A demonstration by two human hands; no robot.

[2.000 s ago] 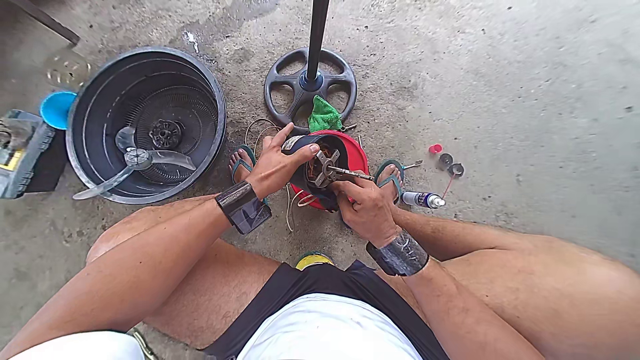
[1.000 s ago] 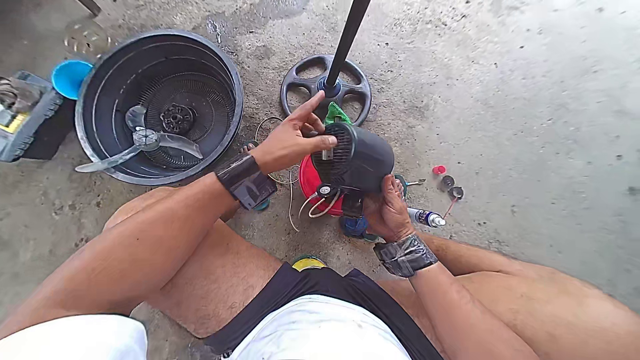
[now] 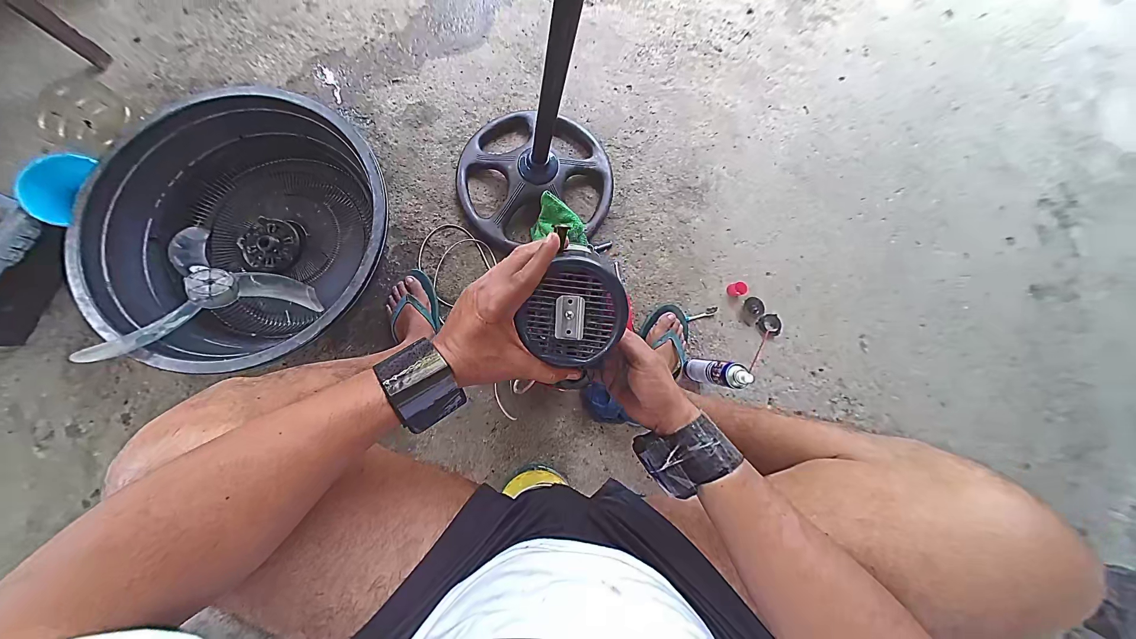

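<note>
Between my hands is the dark plastic motor housing of an electric fan (image 3: 571,311), its round slotted end with a small metal plate facing up at me. My left hand (image 3: 497,324) wraps around its left side, thumb near the top rim. The fingers of my right hand (image 3: 641,380) grip the lower right side, partly hidden beneath it. A green cloth (image 3: 559,218) shows just beyond the housing. Something red is mostly hidden underneath, and blue plastic (image 3: 606,405) lies below by my right hand.
At the left, a black basin (image 3: 377,213) holds a fan grille and a fan blade (image 3: 211,287), beside a blue bowl (image 3: 55,188). Ahead stands a round fan base (image 3: 470,177) with its pole. A spray can (image 3: 717,373) and small caps (image 3: 753,308) lie right of my foot.
Two seconds ago the housing's open side showed, with pliers or a similar tool in my right hand. It has since been turned, and its slotted end now faces up. The tool is out of my hand.
</note>
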